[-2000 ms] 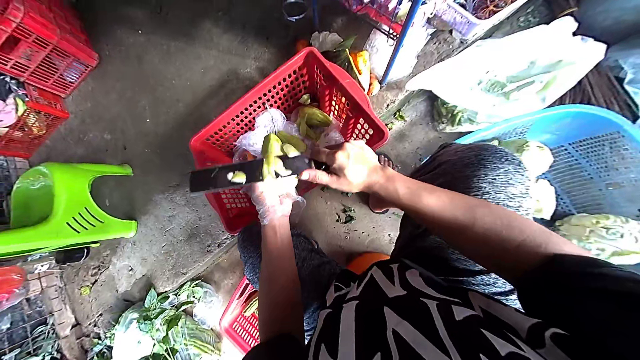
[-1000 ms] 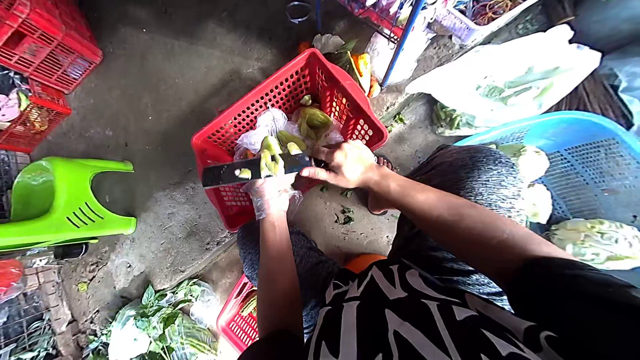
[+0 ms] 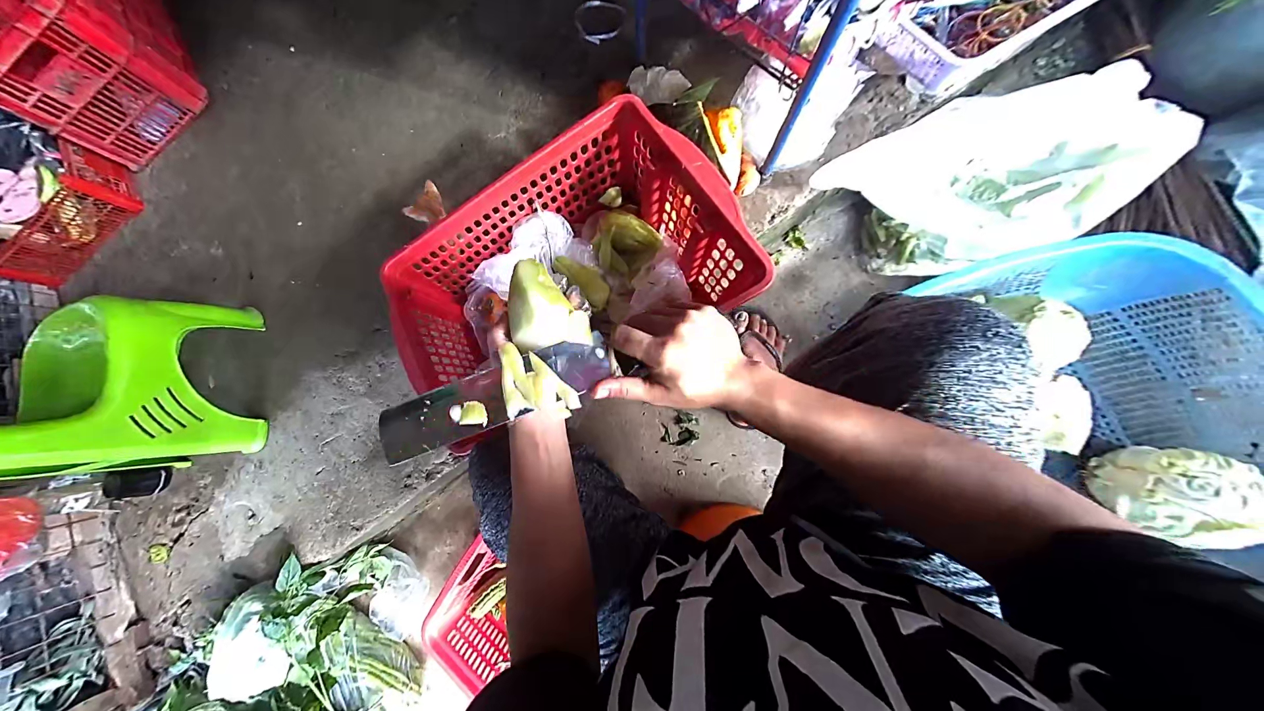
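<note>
My right hand [image 3: 686, 355] grips the handle end of a wide-bladed knife [image 3: 432, 425], which lies across above my left wrist. Pale green strips and a small chunk [image 3: 468, 413] rest on the blade. Just beyond the blade, a pale green vegetable piece [image 3: 538, 306] stands in my left hand [image 3: 497, 331], most of which is hidden behind the blade and the vegetable. Under both hands is a red perforated plastic basket [image 3: 484, 219], holding clear plastic bags [image 3: 540, 235] and green peelings [image 3: 629, 242].
A green plastic stool [image 3: 99, 380] is at left, below red crates [image 3: 94, 74]. To the right are a blue basket [image 3: 1165, 326] with cabbages [image 3: 1180, 489] and a white bag [image 3: 1027, 148] of greens. Bagged leafy vegetables [image 3: 316, 632] lie at the lower left, beside another red basket [image 3: 469, 632].
The pale vegetable piece now stands more upright beyond the knife, and more pale strips lie on the blade. The blade's far end has tipped down toward my body.
</note>
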